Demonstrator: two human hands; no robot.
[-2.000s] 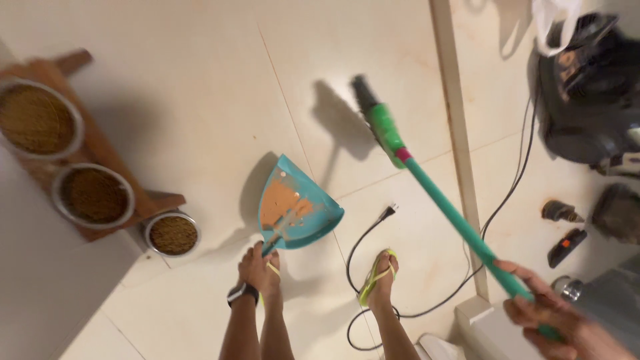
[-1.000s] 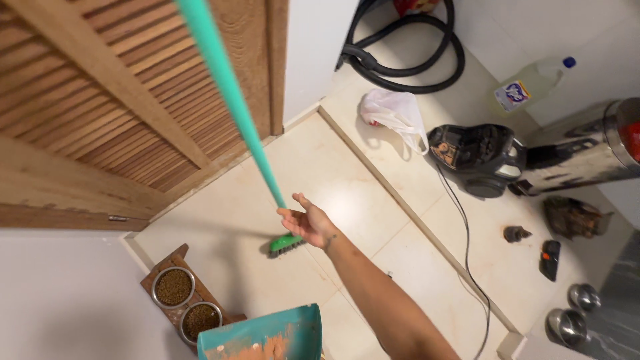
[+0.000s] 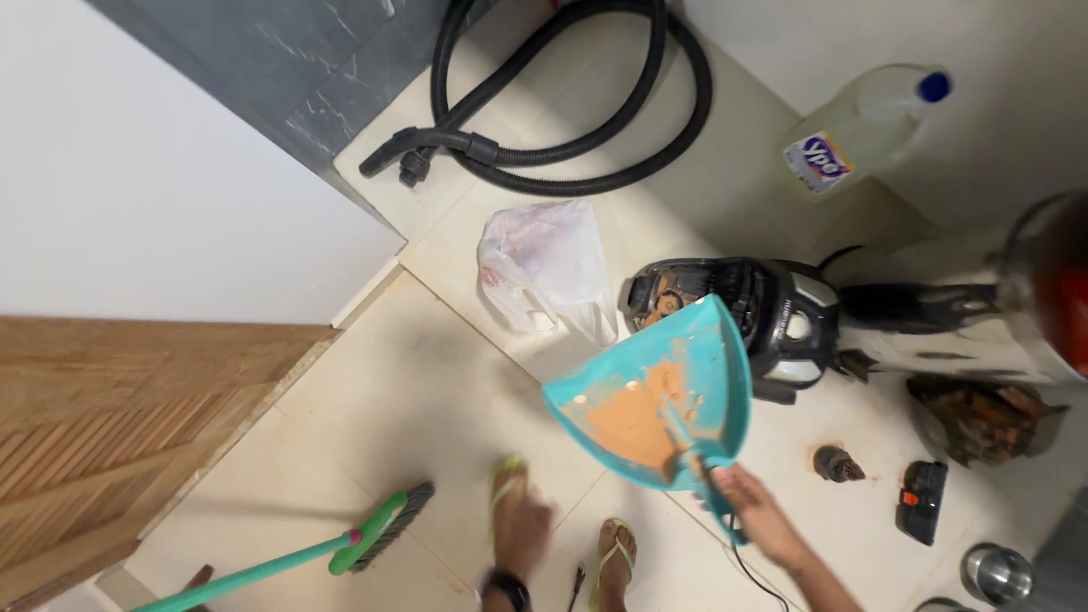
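Observation:
A teal dustpan point(image 3: 642, 416) holding orange-brown dust and small bits is raised over the floor. My right hand point(image 3: 748, 501) grips its handle at the lower right. To its left, my left hand point(image 3: 523, 531) hangs blurred above one foot, a dark watch on its wrist; its finger pose is unclear, and it is apart from the dustpan. A green broom point(image 3: 370, 531) with dark bristles stands at the lower left, its teal handle running out of view at the bottom edge.
A white plastic bag point(image 3: 548, 268) and an opened black vacuum cleaner point(image 3: 765, 319) sit beyond the dustpan. Behind them lie a coiled black hose point(image 3: 595, 174) and a clear bottle point(image 3: 858, 127). At right are a dirt-filled bag point(image 3: 982, 416), a black part point(image 3: 920, 501) and a metal bowl point(image 3: 996, 574). A plug point(image 3: 579, 578) lies near my feet.
Two seconds ago my left hand held the dustpan and my right hand the broom. My right hand has let go of the broom and now holds the dustpan. The view has swung toward the vacuum cleaner.

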